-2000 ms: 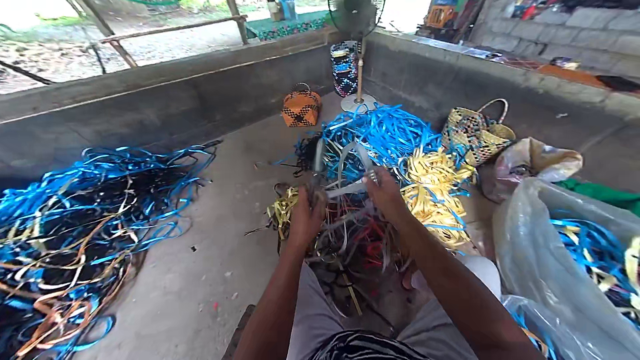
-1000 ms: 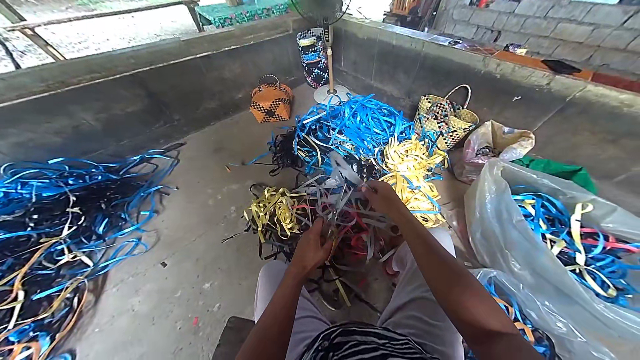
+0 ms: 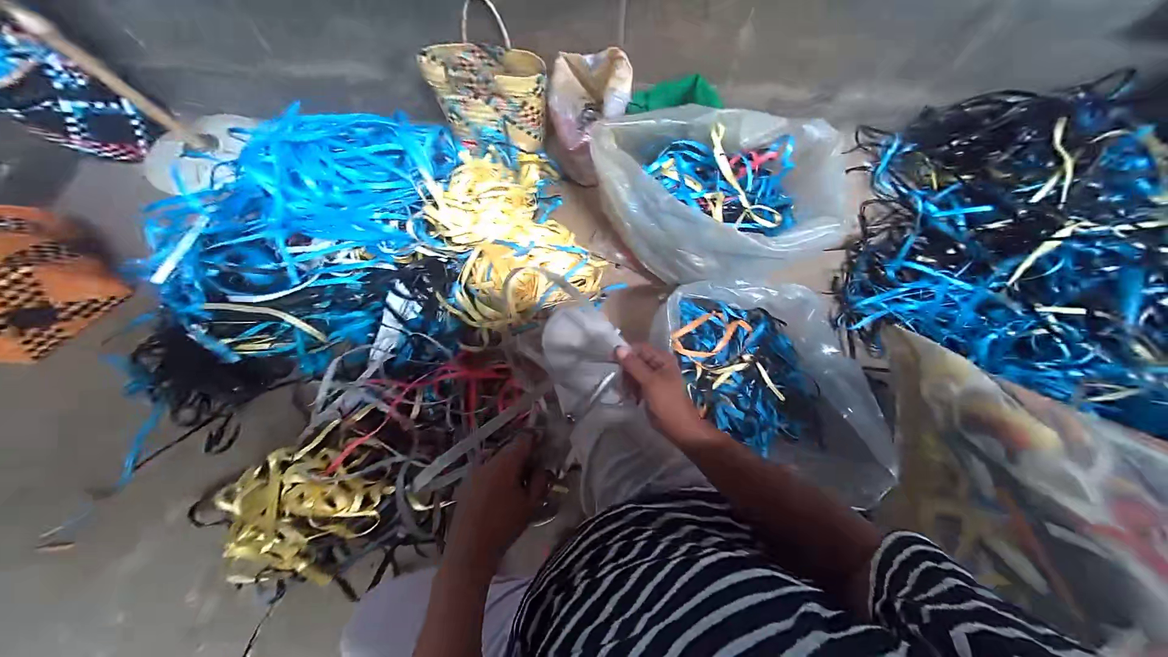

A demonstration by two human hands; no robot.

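My right hand (image 3: 659, 388) pinches a grey-white plastic strip (image 3: 598, 388) between thumb and fingers, over my knee, left of a clear plastic bag of blue strips. My left hand (image 3: 502, 484) is lower, at the edge of a tangle of grey and red strips (image 3: 465, 392); its fingertips are hidden and its grip is unclear. Gold strips (image 3: 301, 506) lie left of that hand. Beyond the tangle are a heap of bright blue strips (image 3: 319, 192) and a bundle of pale yellow strips (image 3: 502, 237).
Two clear plastic bags, one farther (image 3: 630, 201) and one nearer (image 3: 849, 411), hold mixed strips. A black and blue heap (image 3: 1022, 246) lies at right. A woven basket (image 3: 493, 87), a cloth-like sack (image 3: 584, 100) and a green item (image 3: 680, 94) stand by the wall; an orange woven basket (image 3: 55, 283) is at left.
The view has swung far to the right, bringing the black and blue heap on that side into sight. My hands have moved apart, with the right one now over the knee.
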